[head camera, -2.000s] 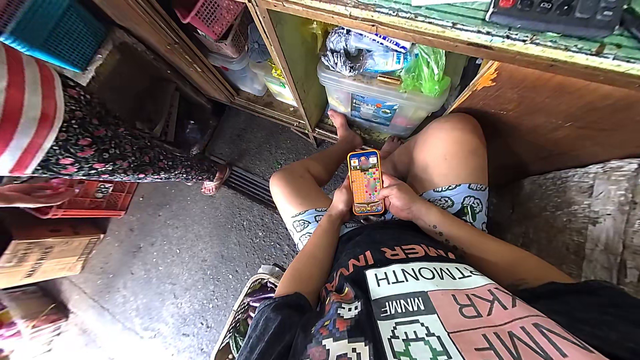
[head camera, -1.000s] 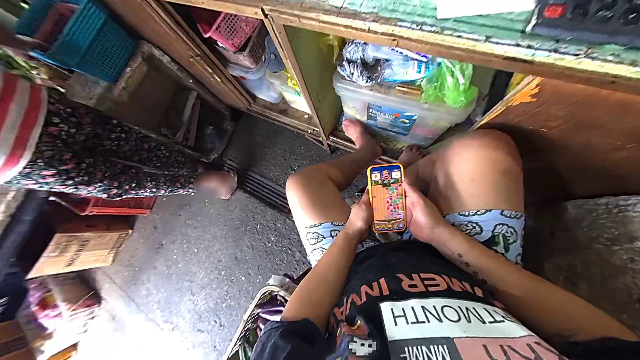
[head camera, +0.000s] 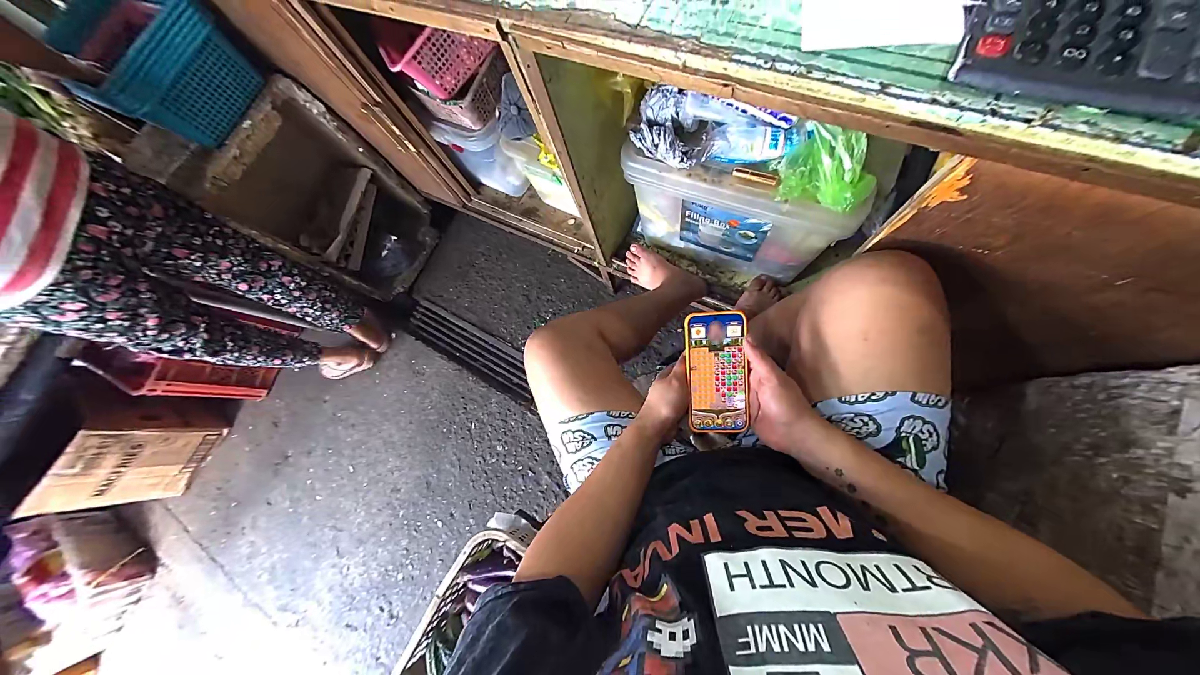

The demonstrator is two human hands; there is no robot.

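Note:
A smartphone [head camera: 717, 373] in an orange case is held upright over my lap, its screen lit with a colourful tile game. My left hand [head camera: 667, 394] grips its left edge. On the opposite edge, my right hand [head camera: 774, 396] has its palm and fingers around the case. Both thumbs are near the phone's sides; whether either touches the screen cannot be told. Beneath the phone lie my patterned light-blue shorts [head camera: 877, 431]. Beyond it my bare feet rest by a clear plastic filing box [head camera: 741, 220], which carries plastic bags and a green bag [head camera: 830, 167].
A person in floral trousers [head camera: 187, 262] stands at the left, near a red crate [head camera: 202, 375] and cardboard box [head camera: 127, 464]. Blue baskets [head camera: 202, 89] are at upper left. A green counter [head camera: 703, 28] with a black keypad device [head camera: 1078, 47] runs across the top. A basket [head camera: 450, 600] stands beside me.
The tiles on the phone's screen differ from before. The standing person's feet have shifted slightly. Both my hands have stayed on the phone.

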